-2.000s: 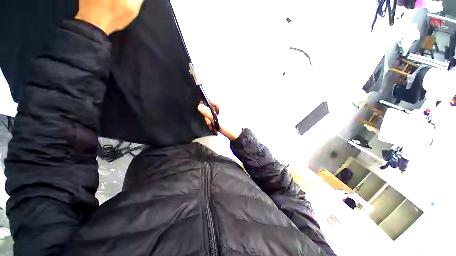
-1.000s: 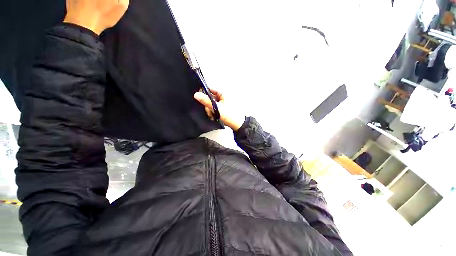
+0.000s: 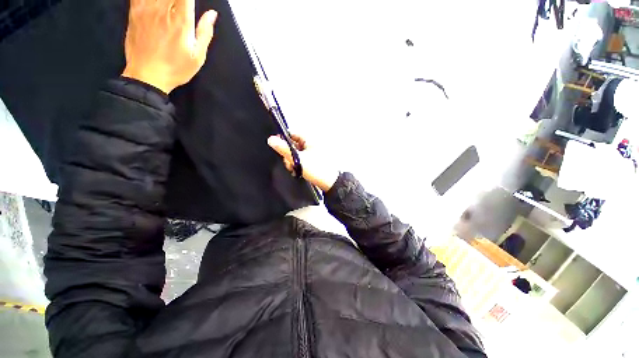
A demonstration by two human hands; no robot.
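A large dark garment panel (image 3: 224, 140) lies over the table and hangs down toward my body. My left hand (image 3: 165, 45) lies flat on the cloth at the top left, thumb spread, holding nothing; its fingertips reach the top edge of the picture. My right hand (image 3: 298, 159) is closed around the handles of the tailor's shears (image 3: 272, 105). The shears lie along the panel's right edge, blades pointing up and away from me. How far the blades are apart cannot be told.
The white table (image 3: 350, 91) carries a flat dark rectangle, seemingly a smartphone (image 3: 455, 170), and small dark scraps (image 3: 431, 85) right of the cloth. Black offcuts (image 3: 188, 229) lie on the grey floor below the panel. Shelving (image 3: 574, 280) and stools stand at the right.
My left hand has come further into view and its fingers are spread on the cloth. My right hand stays on the shears at the panel edge. The camera view has shifted slightly.
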